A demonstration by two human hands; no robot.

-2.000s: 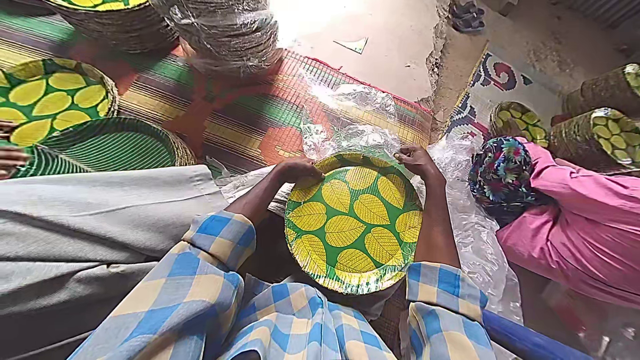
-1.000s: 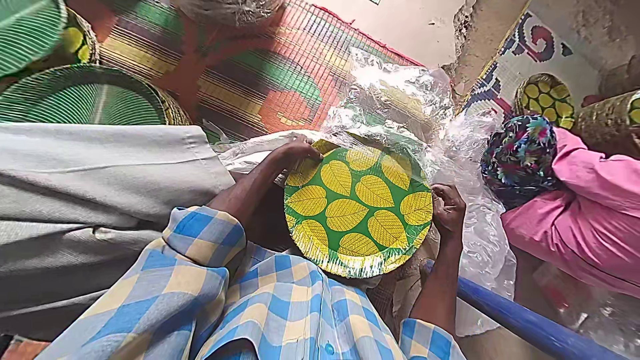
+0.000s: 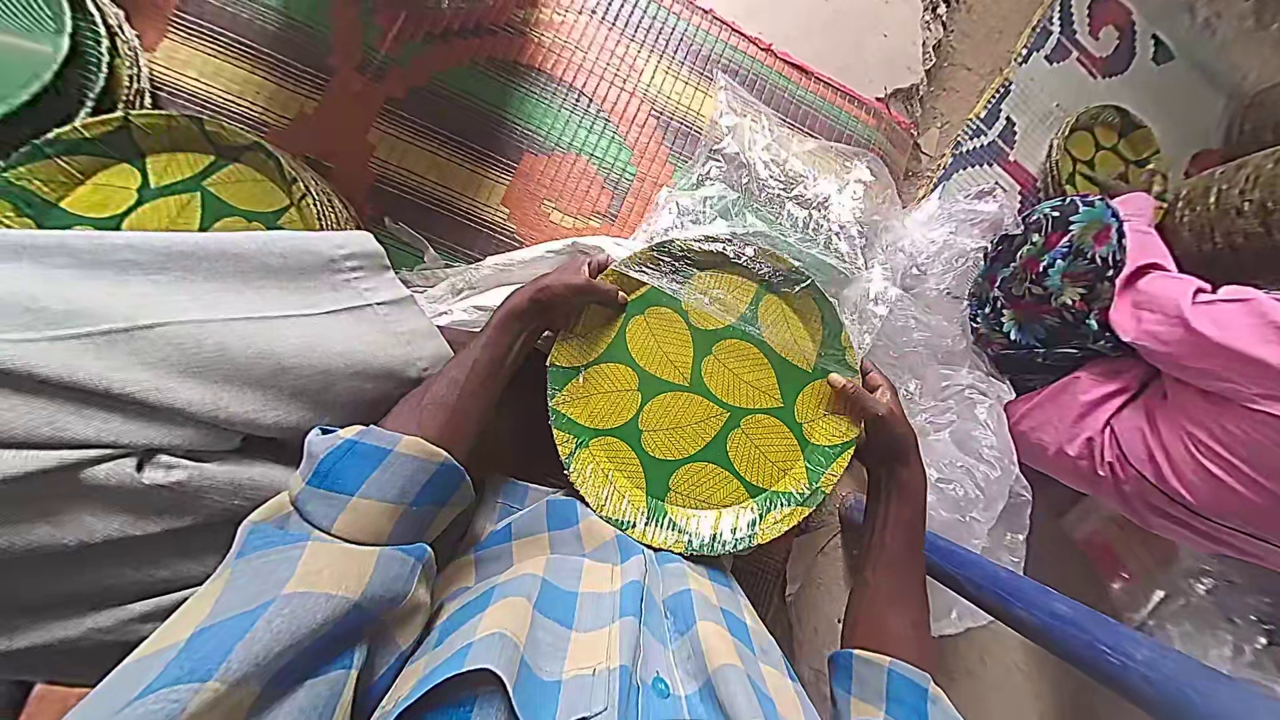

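Observation:
A round green plate with yellow leaf prints [image 3: 700, 410] is held in front of my chest, face up and tilted. It may be a stack, but its depth is hidden. My left hand [image 3: 565, 298] grips its upper left rim, thumb on the face. My right hand [image 3: 872, 412] grips the right rim with its thumb on the face. A clear plastic bag [image 3: 790, 180] covers the plate's upper edge and spreads out beyond it.
Leaf-print plates are stacked [image 3: 165, 185] at the left, beside a green stack [image 3: 30, 50]. A woven mat [image 3: 430, 120] lies ahead. A blue pole [image 3: 1080, 630] runs at the lower right. A person in pink [image 3: 1160, 420] sits at the right, near more stacks [image 3: 1105, 150].
Clear plastic now covers the plate's upper edge, where two seconds ago that edge showed mostly uncovered. My right hand has shifted from the upper right rim down to the right side.

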